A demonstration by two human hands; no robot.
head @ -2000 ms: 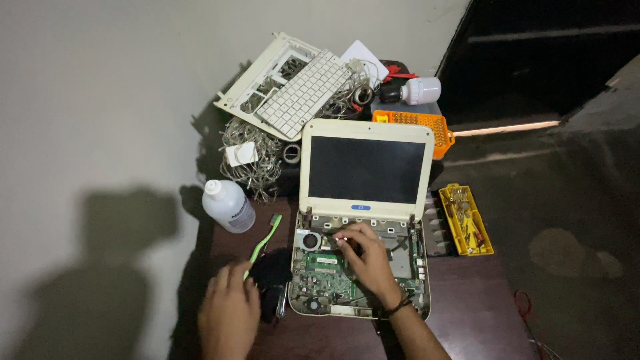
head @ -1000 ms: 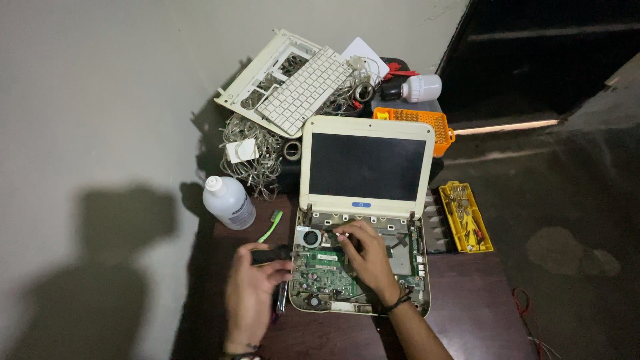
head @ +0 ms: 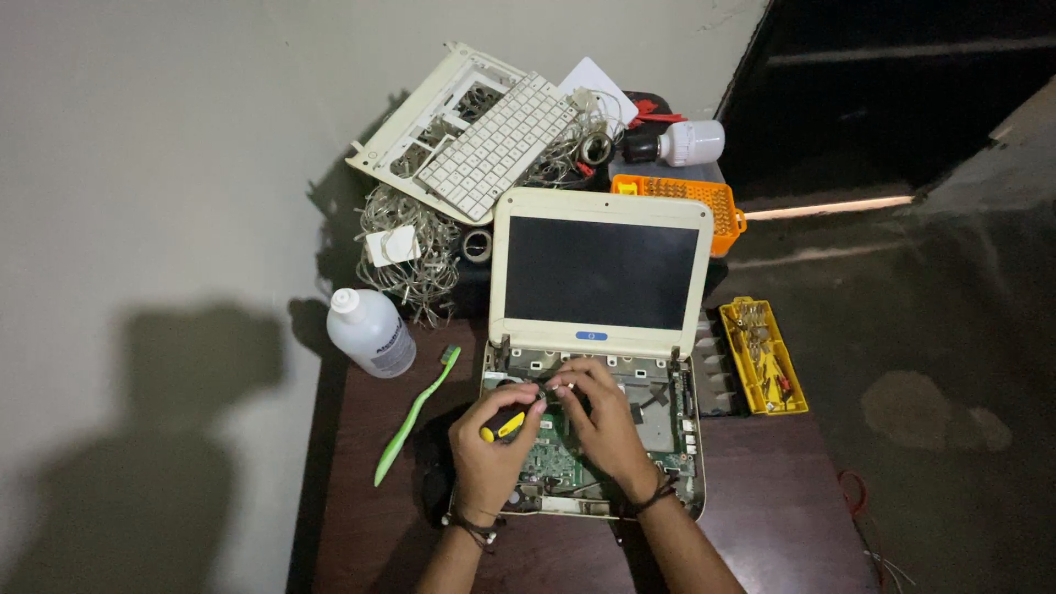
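An opened small laptop, its blank screen [head: 601,272] upright and its green circuit board [head: 557,458] exposed, stands on the dark wooden table. Over the board my left hand [head: 495,445] grips a screwdriver with a yellow-and-black handle [head: 505,424], tilted toward the other hand. My right hand [head: 601,421] meets its front end and pinches something small and light between the fingertips, too small to name. A green toothbrush [head: 408,419] lies left of my left hand. Parts of the board and the fan beneath the hands are hidden.
A white bottle [head: 371,334] stands at the table's left. Behind the laptop are a loose keyboard [head: 499,144] on a laptop top cover [head: 384,153], tangled cables [head: 412,276], an orange bit case [head: 726,223] and a light bulb [head: 693,143]. A yellow tool tray [head: 763,359] sits at the right.
My left hand has come from beside the toothbrush, at the laptop's left, to over the board, and the screwdriver now shows in it. My right hand has stayed over the board.
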